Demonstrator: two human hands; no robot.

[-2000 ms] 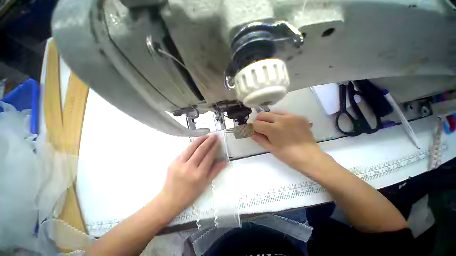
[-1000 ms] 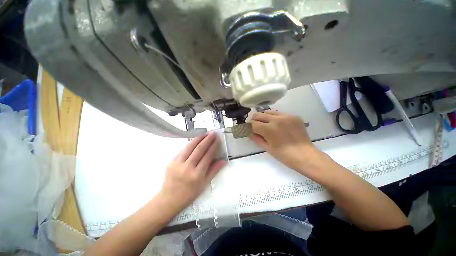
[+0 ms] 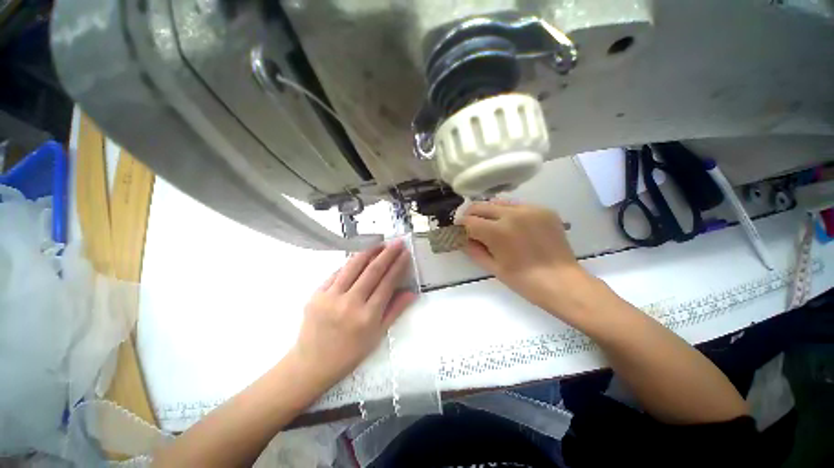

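A sheer white strip (image 3: 416,386) with zigzag edges runs from under the presser foot (image 3: 400,218) down over the table's front edge. My left hand (image 3: 352,302) lies flat on the strip just in front of the foot, fingers together and pointing at it. My right hand (image 3: 517,245) is just right of the needle area, its fingertips at a small ribbed tan piece (image 3: 448,239) beside the foot; whether they grip it is unclear. The machine head (image 3: 274,101) with its white ribbed knob (image 3: 492,142) hangs over both hands.
Black-handled shears (image 3: 651,206), a white pad (image 3: 608,174) and a slim white rod (image 3: 739,215) lie at the right. A tape measure (image 3: 801,265) hangs at far right. Yellow-tan patterns (image 3: 131,206), a sheer white fabric heap (image 3: 37,320) and a blue basket (image 3: 59,196) are at left.
The view has shifted slightly. Both hands stay almost in place at the foot, with the right fingertips a little changed around the tan piece.
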